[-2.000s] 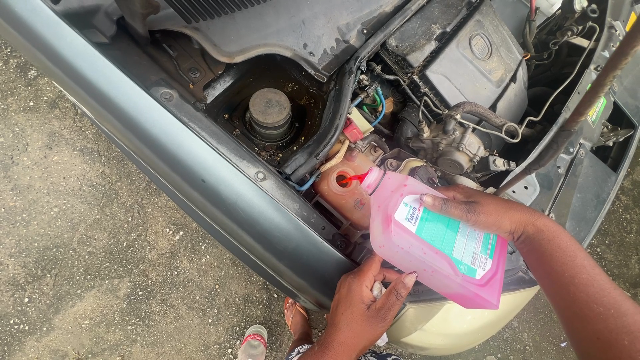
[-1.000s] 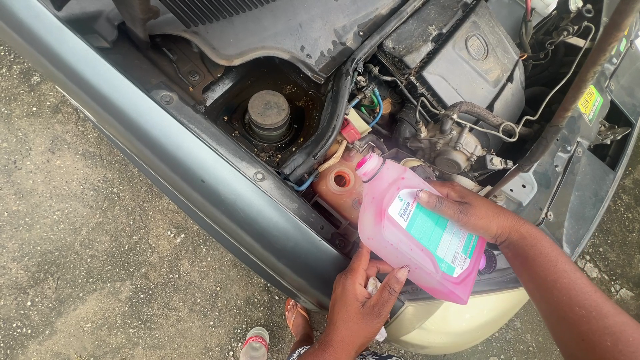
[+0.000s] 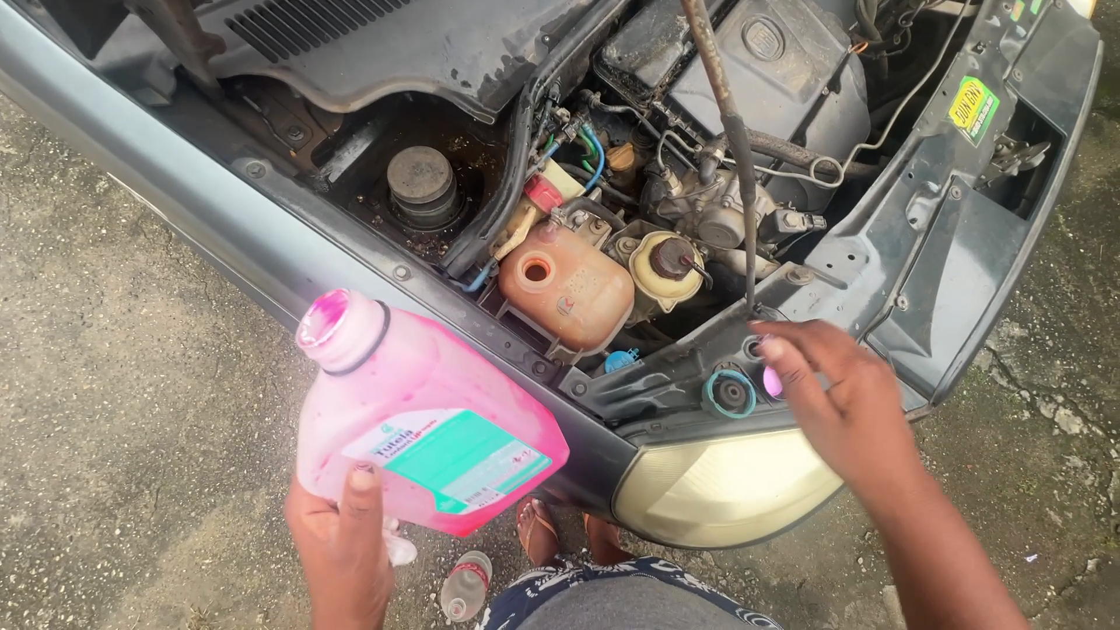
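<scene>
My left hand (image 3: 341, 534) grips a translucent jug of pink coolant (image 3: 420, 411), uncapped and tilted, outside the car's fender at lower left. The brownish-orange coolant expansion tank (image 3: 582, 297) stands in the engine bay with its round neck uncovered. On the front panel above the headlight lies a round dark cap with a teal rim (image 3: 731, 394). Just right of it is a small pink-purple cap (image 3: 773, 382), partly hidden by my right hand (image 3: 818, 385). The fingers of that hand are bent over the panel near the hood prop rod (image 3: 739, 157); whether they hold anything is unclear.
Beside the tank sits a yellowish fluid reservoir (image 3: 665, 271) with a black cap. A blue cap (image 3: 621, 360) is below it. The fender edge (image 3: 219, 210) and headlight (image 3: 726, 490) border the bay. A clear plastic bottle (image 3: 465, 586) lies on the ground near my feet.
The jug has moved from beside the tank neck to the left, outside the fender, now in my left hand alone. Pouring seen two seconds ago has stopped. My right hand has left the jug.
</scene>
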